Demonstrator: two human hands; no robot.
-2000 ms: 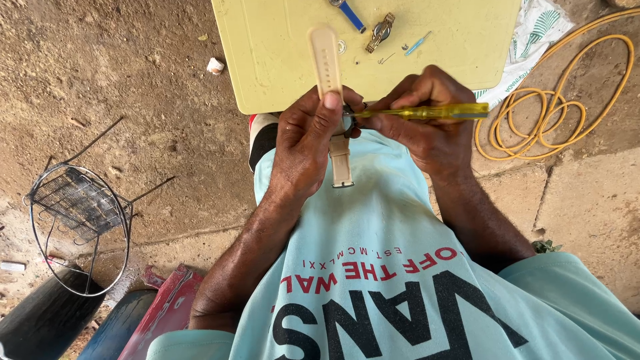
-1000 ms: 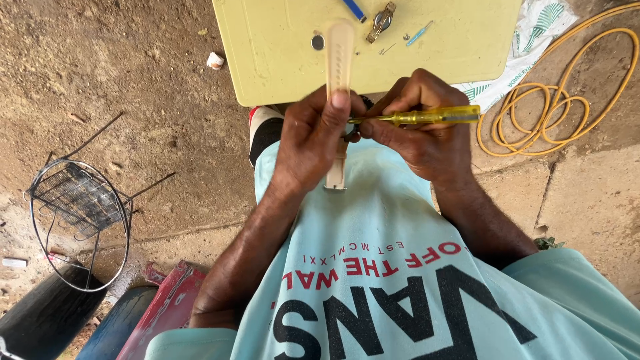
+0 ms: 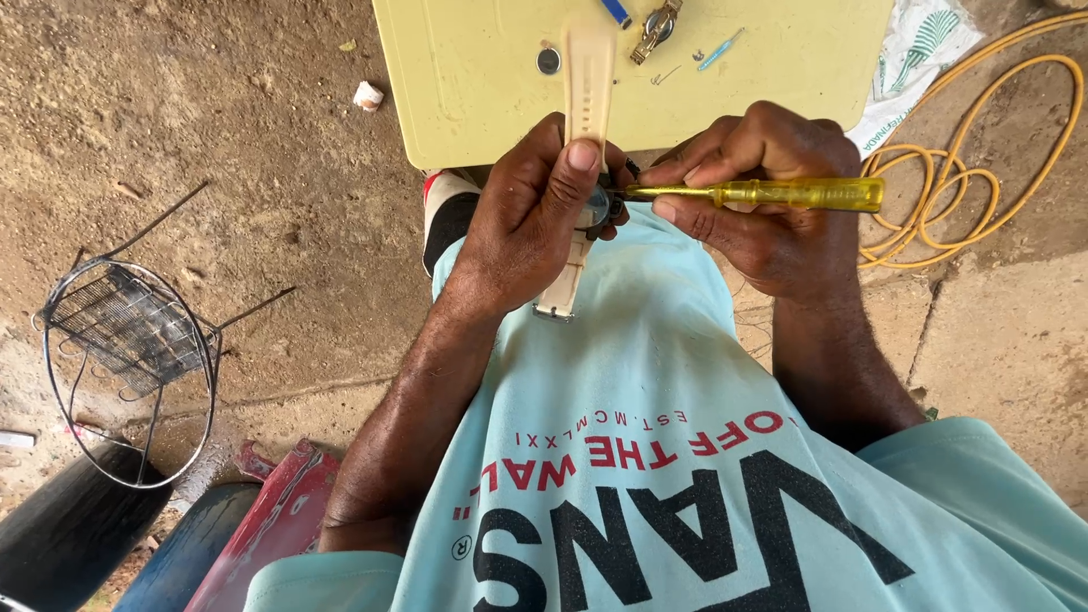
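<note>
A wristwatch (image 3: 597,206) with a pale beige strap is gripped in my left hand (image 3: 531,217), thumb over the case edge; one strap half points up over the table, and the buckle half hangs down over my shirt. My right hand (image 3: 769,200) holds a screwdriver with a transparent yellow handle (image 3: 799,195), its tip at the right edge of the watch case. My fingers partly hide the case and the tip. On the table lie a round metal disc (image 3: 548,59), a gold-coloured watch (image 3: 656,32), a light blue slim tool (image 3: 721,49) and tiny metal parts (image 3: 665,75).
The pale yellow table (image 3: 484,110) stands in front of me, with a blue object (image 3: 616,12) at its far edge. A yellow hose (image 3: 977,170) and a white printed bag (image 3: 922,68) lie at the right. A wire-and-mesh metal stand (image 3: 132,374) is on the ground at the left.
Both hands keep hold of the watch and the screwdriver near the same place. The round disc on the table shows a pale rim and a darker middle now; a second ago it looked dark.
</note>
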